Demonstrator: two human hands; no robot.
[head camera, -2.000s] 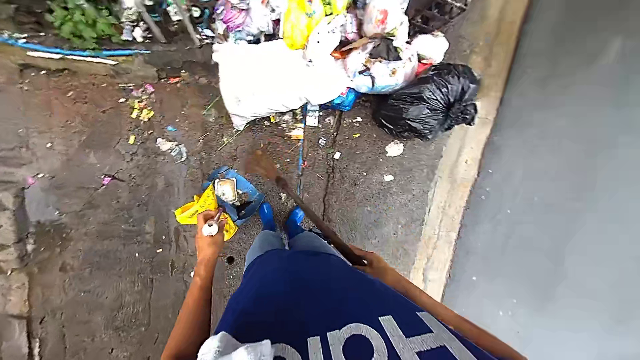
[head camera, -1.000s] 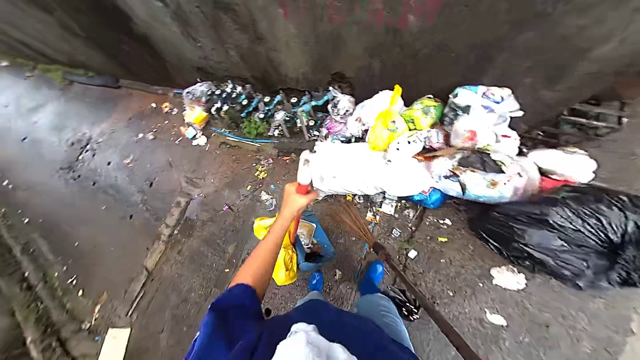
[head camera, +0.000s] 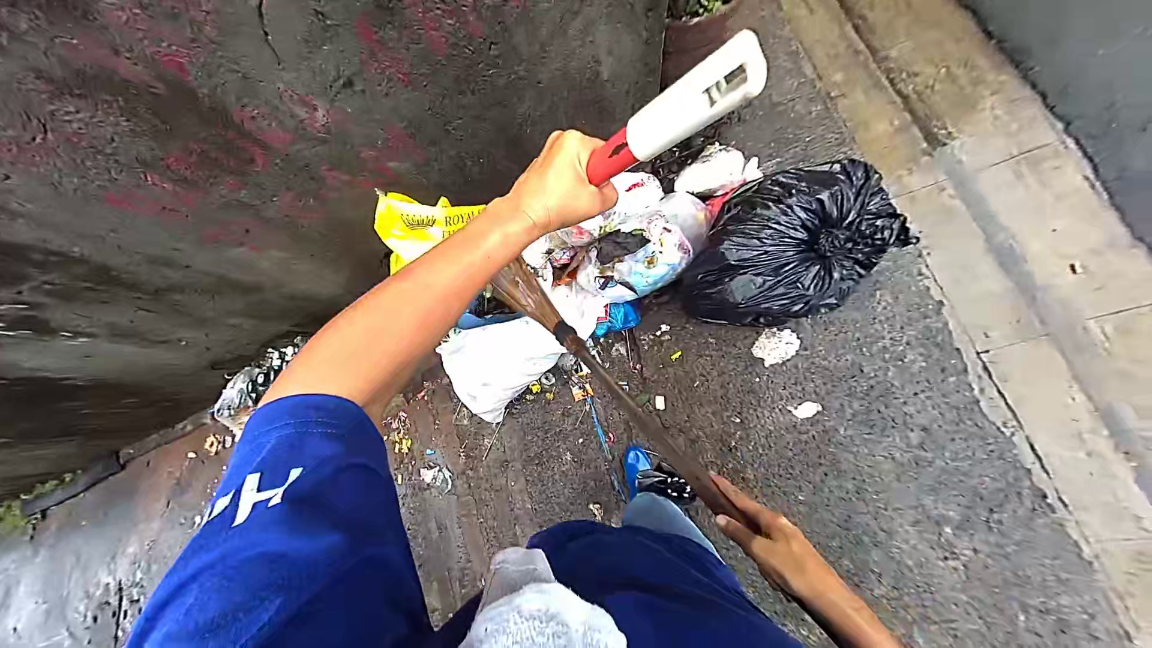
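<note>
My left hand is raised over the trash pile, closed around a red handle with a white grip end. What the handle leads to is mostly hidden behind my forearm; a bit of blue and a yellow plastic bag show beyond it. In my right hand, low at the right, is the wooden stick of a broom. The broom's brown bristles point up and left, over a white sack and beside several stuffed plastic bags.
A tied black garbage bag lies right of the pile. A stained concrete wall rises behind and to the left. A raised concrete curb runs along the right. Small litter is scattered on the wet pavement near my blue shoe.
My left hand has risen from low beside my feet to over the pile, still gripping the handle. The broom's bristles have moved from the pavement up to the pile. The view has turned strongly.
</note>
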